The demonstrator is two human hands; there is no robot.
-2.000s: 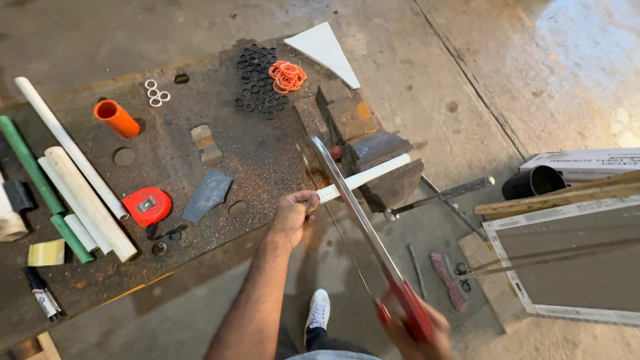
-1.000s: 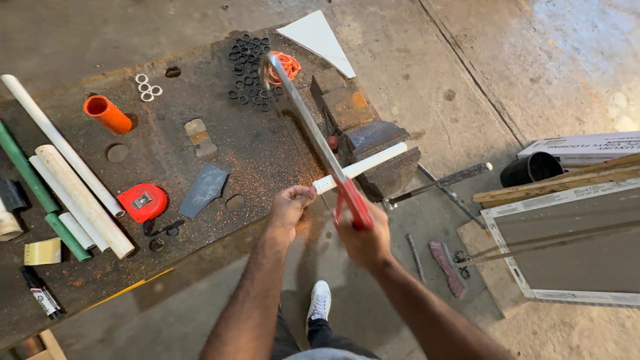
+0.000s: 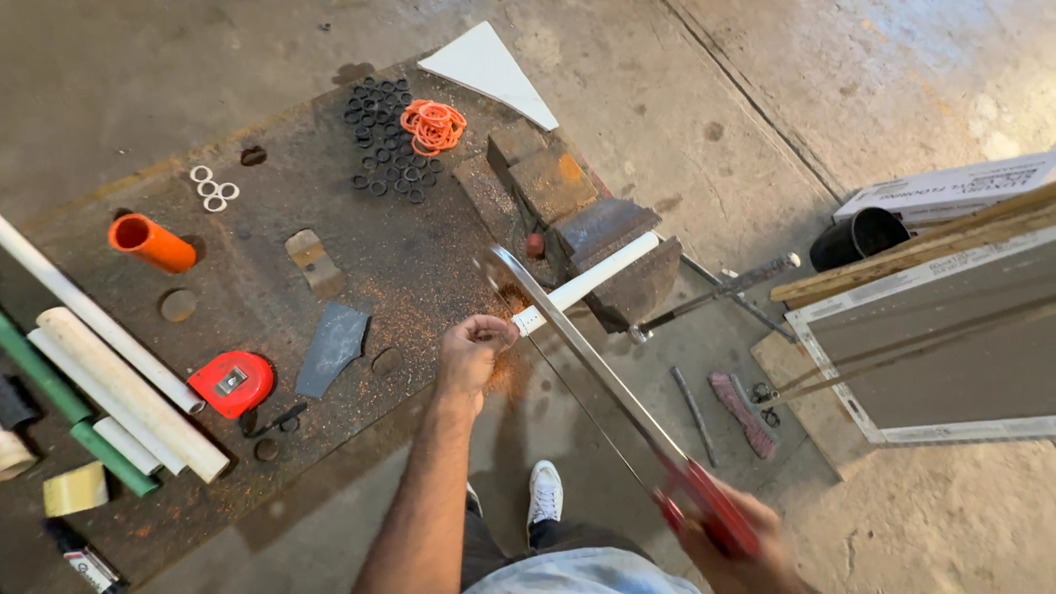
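Observation:
A white plastic pipe [image 3: 606, 271] is clamped in the jaws of a rusty bench vise [image 3: 615, 227], its near end sticking out toward me. My left hand [image 3: 472, 356] pinches that free end between thumb and fingers. My right hand [image 3: 734, 536], partly blurred, grips the red handle of a hacksaw [image 3: 606, 375]. The saw's thin blade lies against the pipe close to my left fingertips; whether it has cut in cannot be told. Orange shavings lie below and around the pipe's end.
The steel bench [image 3: 247, 289] holds black rings [image 3: 388, 140], orange rings [image 3: 433, 126], white rings [image 3: 214, 189], an orange pipe piece [image 3: 154, 242], a tape measure [image 3: 233, 383], several pipes [image 3: 132, 392] and a marker [image 3: 85, 563]. A black bucket [image 3: 860, 238] and framed panel [image 3: 949, 346] stand on the right.
From one second ago, my right hand has drawn the hacksaw back toward me, down and to the right. My left hand stays at the pipe's end.

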